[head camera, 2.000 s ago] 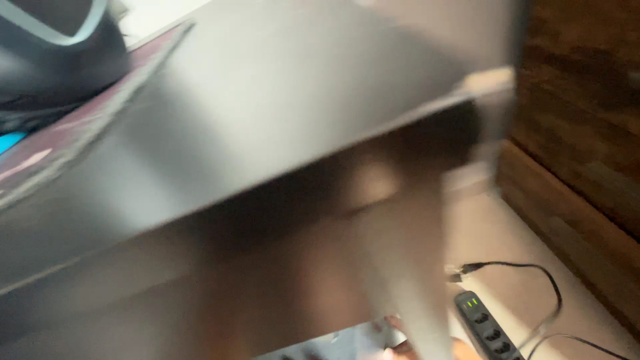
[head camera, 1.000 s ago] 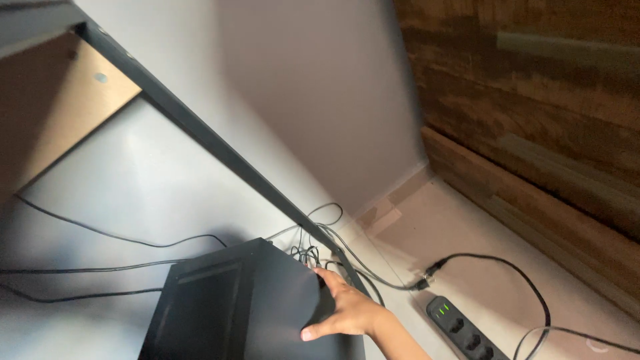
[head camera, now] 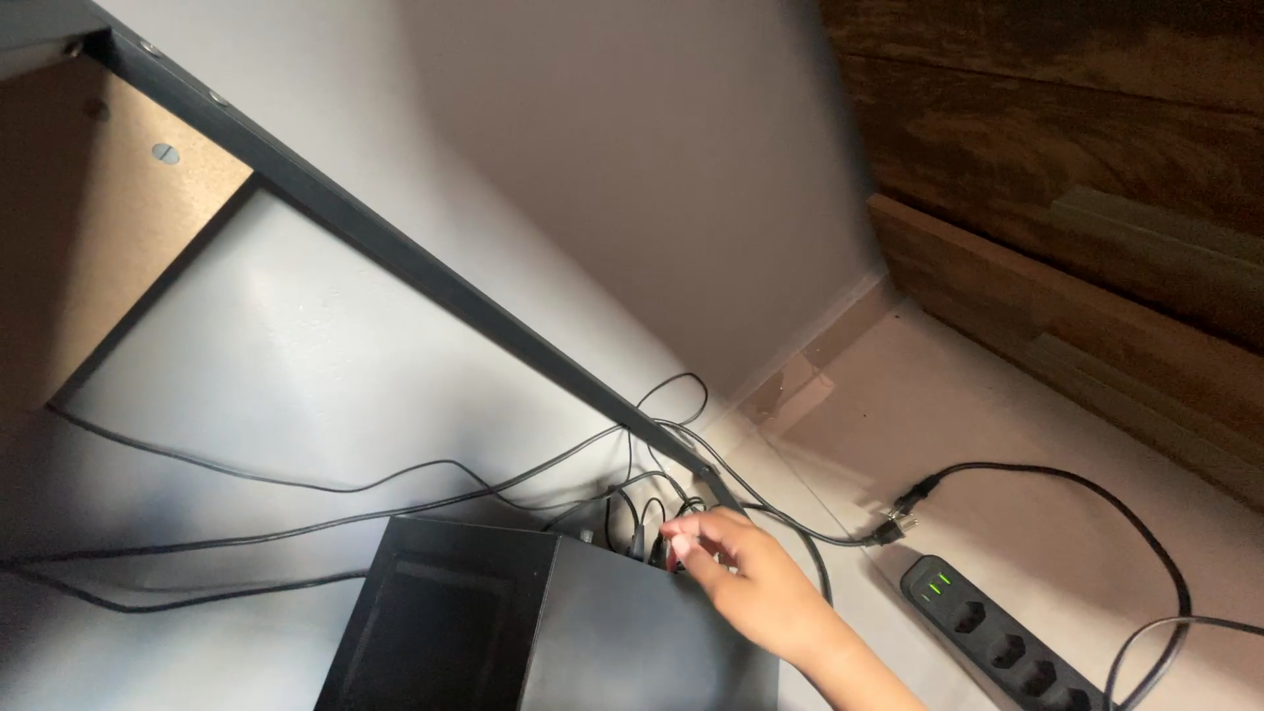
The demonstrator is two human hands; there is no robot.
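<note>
A black computer tower case (head camera: pixel 632 632) stands under the desk at the lower middle. My right hand (head camera: pixel 755 583) reaches in from the lower right, over the case's back edge. Its thumb and fingertips are close together at a bunch of black cables (head camera: pixel 642 528) plugged in behind the case; whether they grip a connector cannot be told. My left hand does not show.
A black power strip (head camera: pixel 1007 642) with lit green marks lies on the tiled floor (head camera: pixel 938 395). Beside it are cable plugs (head camera: pixel 894 528). A black metal desk leg (head camera: pixel 474 321) slants across. A wooden panel (head camera: pixel 1086 178) stands at right.
The view has moved from above the desk to beneath it. Since one second ago my right hand has gone from the case's top to the cables behind it, its fingers drawn together.
</note>
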